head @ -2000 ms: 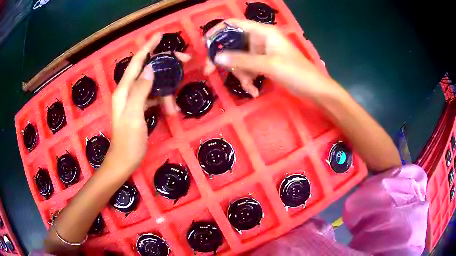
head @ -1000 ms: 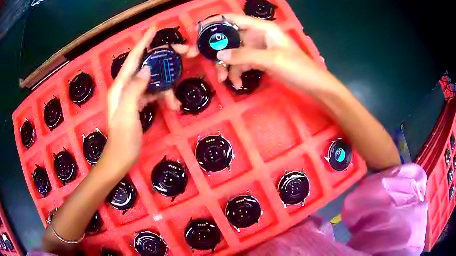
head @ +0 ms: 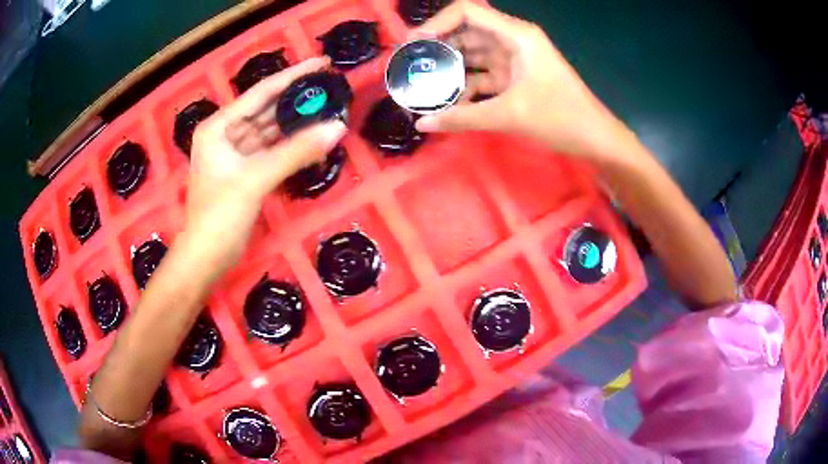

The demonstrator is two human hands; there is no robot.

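My left hand (head: 241, 163) holds a smartwatch unit (head: 313, 100) above the foam tray, its black face showing a small half-teal circle. My right hand (head: 517, 95) holds another smartwatch unit (head: 425, 76) by its right edge; whitish glare covers its face, with a faint round graphic. The red foam tray (head: 451, 220) lies below with black smartwatch units (head: 349, 263) face down in many pockets. One unit (head: 589, 254) in the right corner pocket lies face up with a half-teal circle lit.
A brown edge strip (head: 145, 77) runs along the tray's far edge. More red trays (head: 803, 344) with units stand at the right edge. A dark green surface (head: 690, 100) lies behind. Pink sleeves (head: 708, 390) show at the bottom right.
The left unit's face went from lined graphics to a half-teal circle. The right unit has tilted and now glares white. The tray has shifted slightly left and up in view.
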